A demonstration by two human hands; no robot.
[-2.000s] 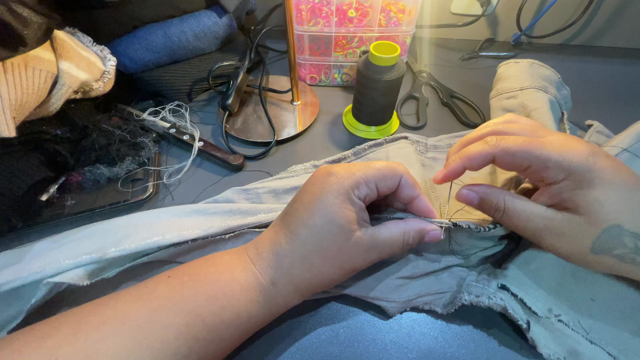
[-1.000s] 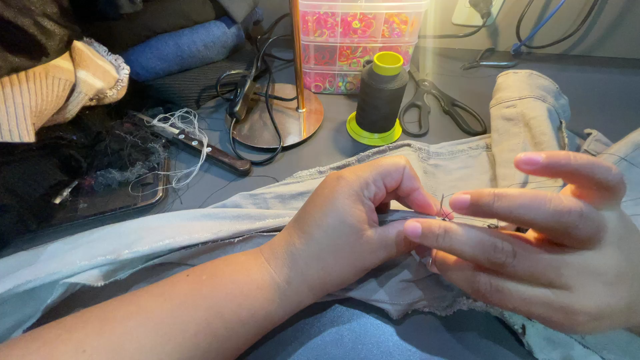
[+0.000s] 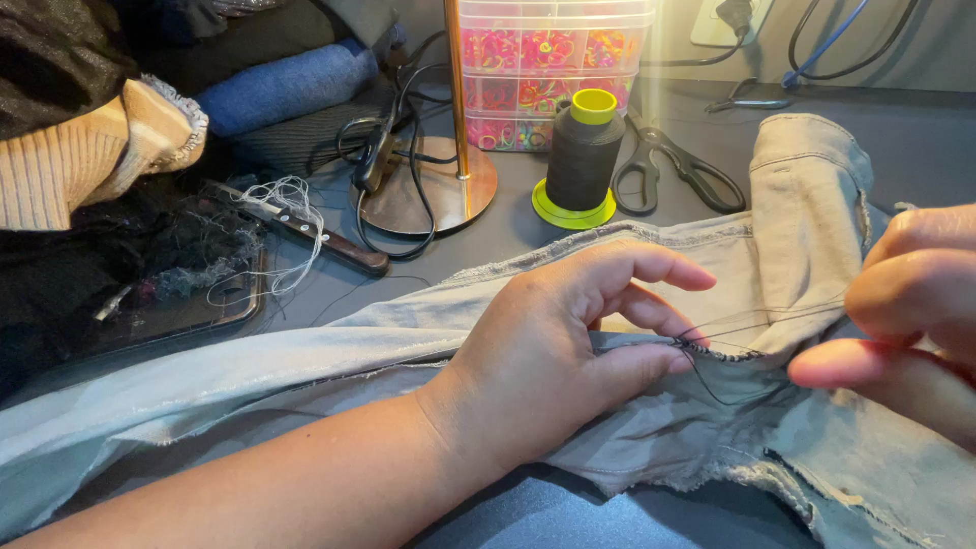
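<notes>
My left hand (image 3: 564,351) pinches the folded edge of a light grey cloth garment (image 3: 366,328) between thumb and fingers. A row of dark stitches (image 3: 724,354) runs right from its fingertips along that edge. Dark thread (image 3: 785,309) stretches from the seam to my right hand (image 3: 907,313), which is at the right edge with its fingers bent and partly out of view. Whether a needle sits in the right fingers cannot be seen. A loop of dark thread hangs below the seam.
Behind the garment stand a black thread cone (image 3: 583,156), black-handled scissors (image 3: 679,171), a copper-coloured lamp base (image 3: 427,187) and a clear box of coloured bands (image 3: 553,69). A wooden-handled knife (image 3: 335,244) lies under loose white thread (image 3: 293,221). Rolled cloths (image 3: 290,85) lie at the back left.
My right hand has moved right, away from my left fingertips, and thread is now drawn out between them. The left hand's index finger has lifted off the fold.
</notes>
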